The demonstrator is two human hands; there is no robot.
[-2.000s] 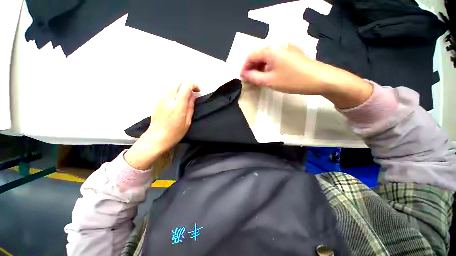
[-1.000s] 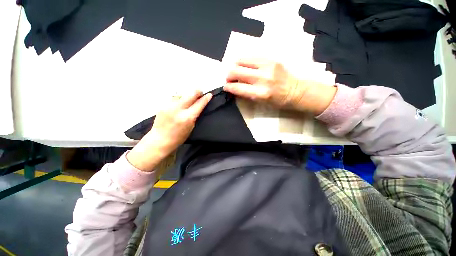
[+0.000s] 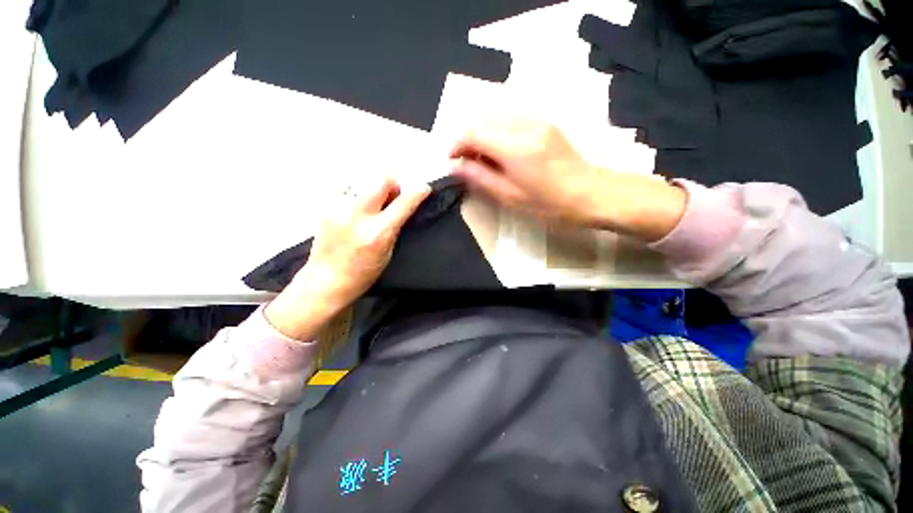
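A soft black cut panel [image 3: 435, 252] lies at the table's front edge against the apron, its far side folded over in a narrow ridge. My left hand [image 3: 355, 240] rests on the panel and pinches the folded edge between thumb and fingers. My right hand [image 3: 526, 175] is at the right end of the fold, fingers curled and a little blurred; whether its fingertips grip the fold is not clear. The panel's left corner sticks out to the left, under my left hand.
Flat black panels [image 3: 340, 60] lie at the upper left, one with a square tab. A stepped black pile [image 3: 746, 120] with rumpled pieces on top is at the upper right. Pale strips [image 3: 581, 250] show on the white table cover [image 3: 200, 210] under my right wrist.
My right hand came left from beyond the panel's right corner to the fold. My left thumb and fingers moved onto the folded edge. The view shifted slightly.
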